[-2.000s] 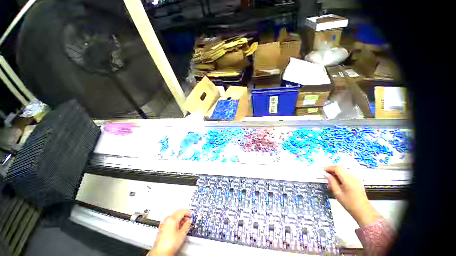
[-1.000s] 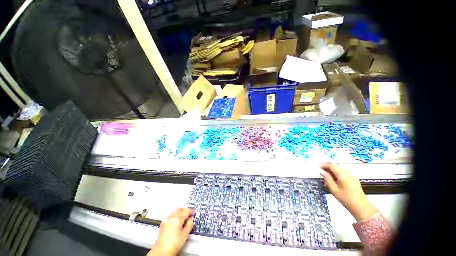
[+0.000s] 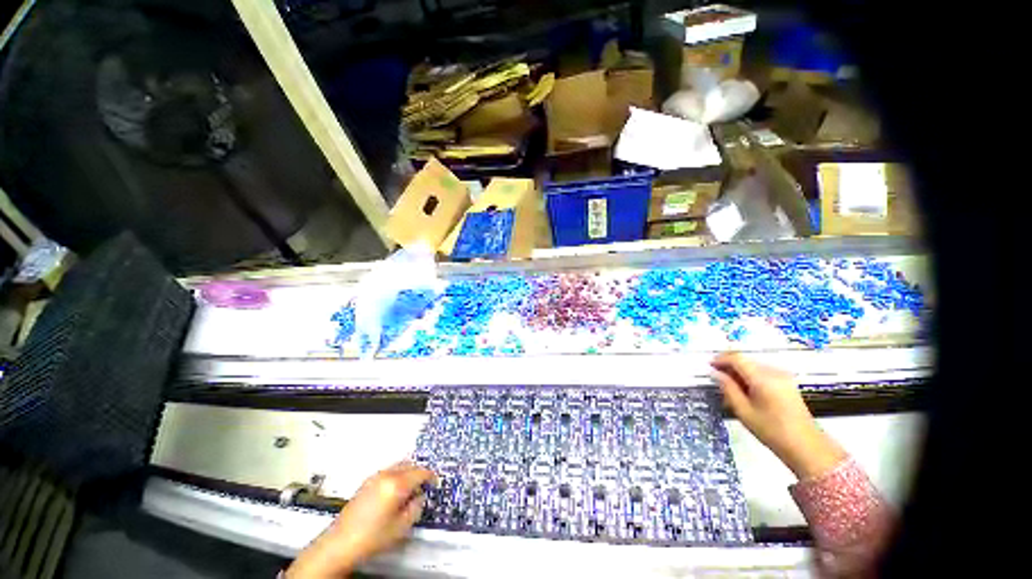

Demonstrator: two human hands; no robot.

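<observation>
A PCB panel [image 3: 583, 461] with a dense repeating pattern lies flat on the track in front of me. My left hand [image 3: 383, 509] is at its left edge, fingertips touching or just over the lower left corner. My right hand [image 3: 772, 409] is at its upper right corner, thumb and fingertips close together by the rail. Whether either hand grips the panel edge or holds a small part cannot be told. Blue components [image 3: 770, 296] and dark red components [image 3: 569, 303] lie in a long loose pile on the white ledge [image 3: 475, 371].
A clear bag [image 3: 396, 296] sits at the pile's left end, a pink-purple item [image 3: 233, 295] farther left. A black slotted rack [image 3: 96, 339] stands at left. A small metal fixture [image 3: 303, 491] is on the front rail. Behind are a blue bin [image 3: 596, 210], cardboard boxes [image 3: 862, 200] and a large fan [image 3: 170, 107].
The view has shifted slightly, moving the scene left and up in the picture. Both hands stay at the panel's left and right ends; my left wrist now lies lower and flatter.
</observation>
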